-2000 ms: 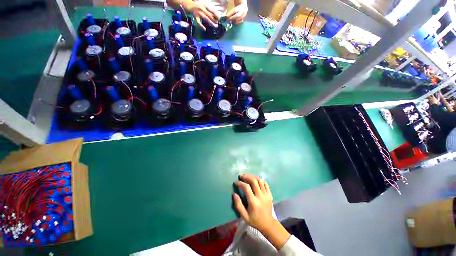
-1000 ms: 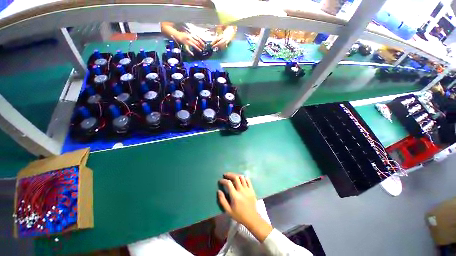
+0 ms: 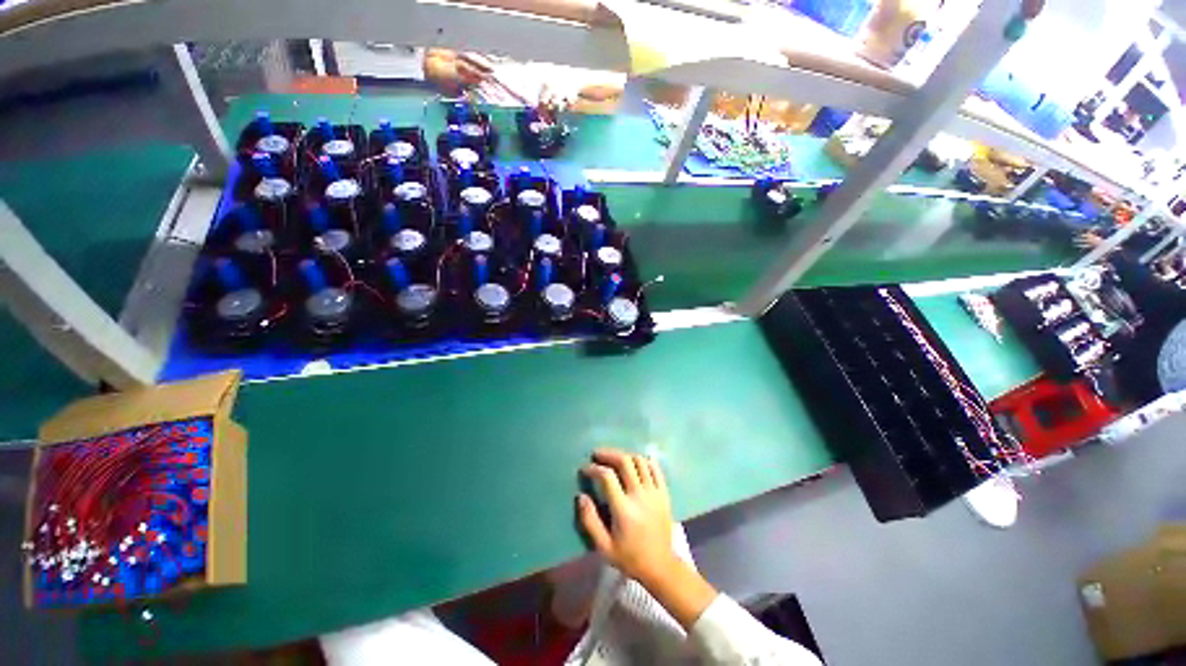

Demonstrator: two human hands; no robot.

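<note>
My right hand (image 3: pixel 632 515) is bare and rests palm down near the front edge of the green bench (image 3: pixel 429 481). Its fingers are bent, and a dark patch shows between thumb and fingers; I cannot tell if it is a held thing or shadow. My left hand is not in view; only white cloth shows at the bottom edge. Speaker assemblies (image 3: pixel 415 301), black housings with silver discs and blue cylinders, stand in rows on a blue mat (image 3: pixel 312 368) behind the bench strip. Thin red leads loop between them.
A small carton (image 3: pixel 229 501) of blue and red parts sits at left. A long black speaker tray (image 3: pixel 865 390) with leads over its edge sits at right. A white-framed shelf (image 3: pixel 832 182) crosses above. Another person's hands (image 3: pixel 464 76) are at the far side.
The view has shifted and tilted slightly. The other person's hands have drawn back from a black unit, which now stands alone. My right hand keeps about the same pose.
</note>
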